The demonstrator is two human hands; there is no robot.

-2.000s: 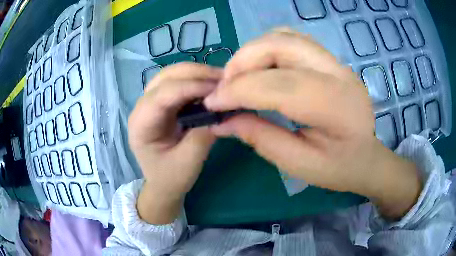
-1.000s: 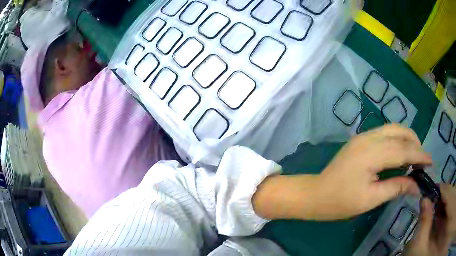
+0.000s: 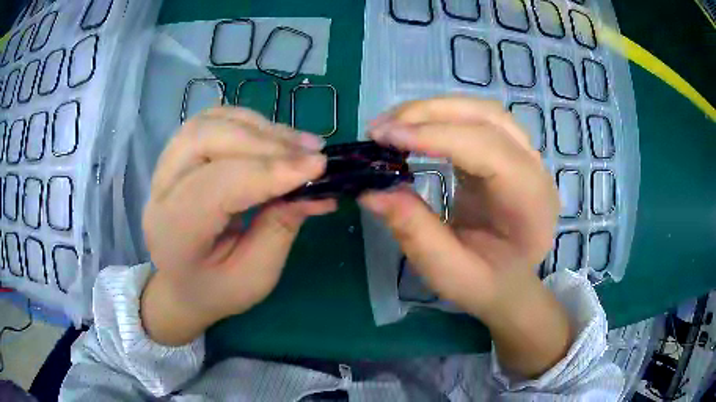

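A glossy black smartwatch case (image 3: 357, 169) is held nearly edge-on above the mat, in the middle of the view. My left hand (image 3: 228, 216) grips its left end between thumb and fingers. My right hand (image 3: 479, 204) grips its right end the same way. The fingertips cover both ends, and the case is slightly blurred. Whether a ring is on it, I cannot tell.
The left ring sheets (image 3: 90, 169) and right ring sheet (image 3: 502, 94) carry many dark rings. A small middle sheet (image 3: 177, 39) with loose rings (image 3: 232, 42) lies beyond my left hand. Green mat (image 3: 314, 314) lies below. Equipment (image 3: 683, 353) stands at lower right.
The view has swung back from the far left, where a person in pink showed, to the bench. The case, first held mostly in my left hand, is now held at both ends.
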